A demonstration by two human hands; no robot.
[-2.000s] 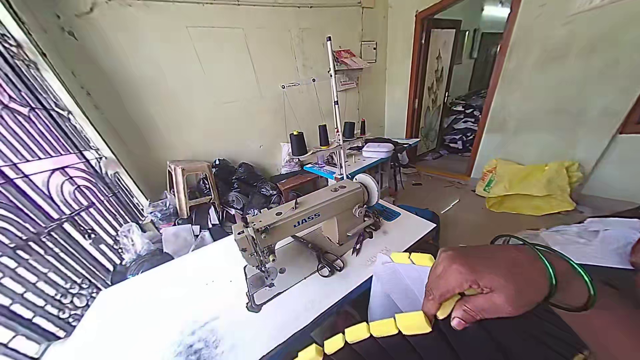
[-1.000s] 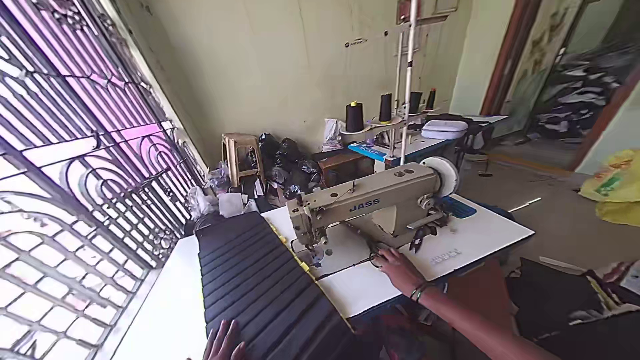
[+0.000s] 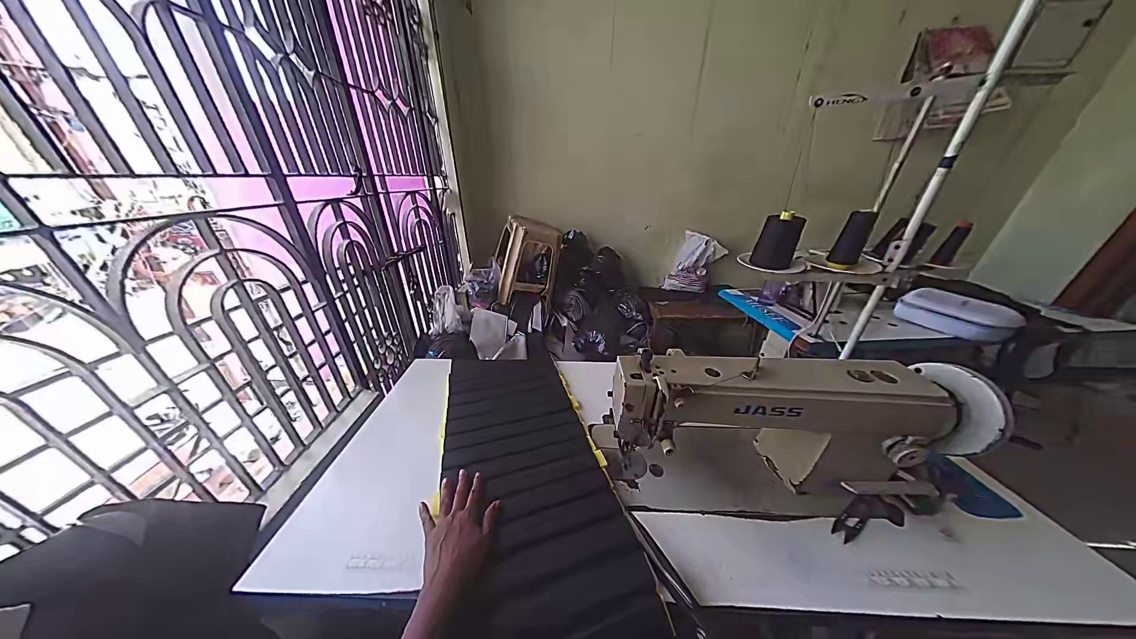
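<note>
A long black padded fabric panel with ribbed rows and yellow bits along both edges lies over the white table, left of the sewing machine's needle. My left hand rests flat on the panel's left edge with fingers spread. The beige sewing machine stands to the right, its needle area close to the panel's right edge. Dark-handled snips or scissors lie at the machine's base on the right. My right hand is not in view.
A metal window grille runs along the left. Dark fabric lies at the lower left. Behind stand a plastic stool, black bags, cones of black thread and a second table bearing a pale case.
The black panel, bunched in my hand at first, was laid out left of the machine one second ago. My right hand, then under the machine arm, has left view. The view has swung left.
</note>
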